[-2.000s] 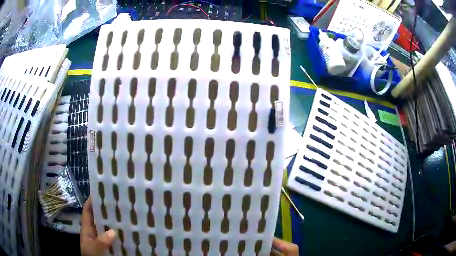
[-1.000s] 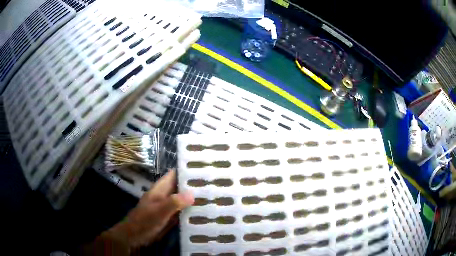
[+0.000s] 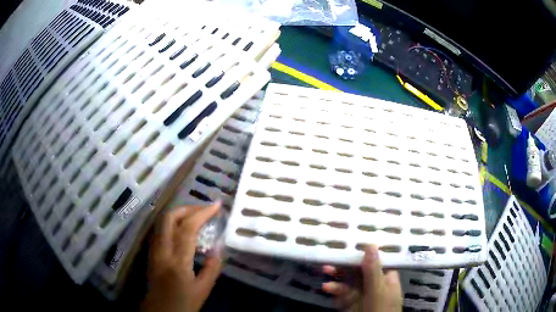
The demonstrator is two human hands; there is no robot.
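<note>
A white foam tray with dumbbell-shaped cutouts lies over another foam tray. Most of its cutouts show no dark piece. A few black modules sit at its near right corner, one beside a small label. My right hand grips the tray's near edge, thumb on top and fingers below. My left hand is at the tray's near left corner, its fingers closed around a clear plastic bag of swabs, mostly hidden and blurred. Whether the upper tray rests fully on the lower one, I cannot tell.
A tall stack of foam trays stands at the left, with black modules in some cutouts. Another tray lies at the right edge. Behind are a keyboard, a yellow-handled tool, a blue container, a monitor and a blue bin.
The big tray has turned and moved onto the lower tray. My left hand has let go of its edge and taken the swab bag. My right hand has come into view at the near edge.
</note>
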